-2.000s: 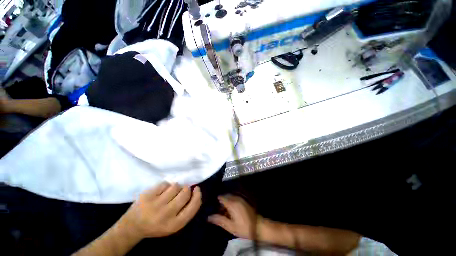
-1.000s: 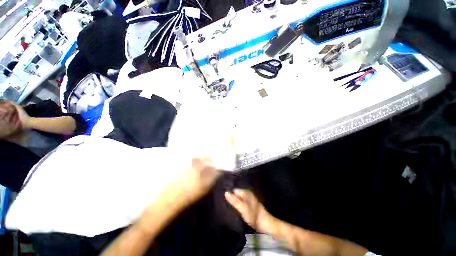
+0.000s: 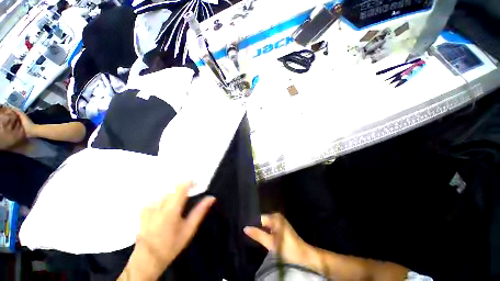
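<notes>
White fabric (image 3: 104,203) with a black panel (image 3: 134,121) on it lies left of the needle area and drapes over the table's front edge. A strip of black cloth (image 3: 233,175) runs from the presser foot (image 3: 239,89) down towards me. My left hand (image 3: 167,225) lies on the border of the white fabric and the black cloth, thumb and fingers spread. My right hand (image 3: 279,239) pinches the right edge of the black cloth between thumb and fingers, below the table edge.
The sewing machine (image 3: 274,46) stands ahead. Black-handled scissors (image 3: 297,60) and red-handled snips (image 3: 408,72) lie on the white table (image 3: 329,121). Black and white garments (image 3: 109,41) are piled behind at left. Another person's arm (image 3: 57,131) is at the far left.
The black strip now shows stretched from the presser foot to my right hand. My left hand has moved down and left, its fingers more spread. The black panel has shifted slightly left.
</notes>
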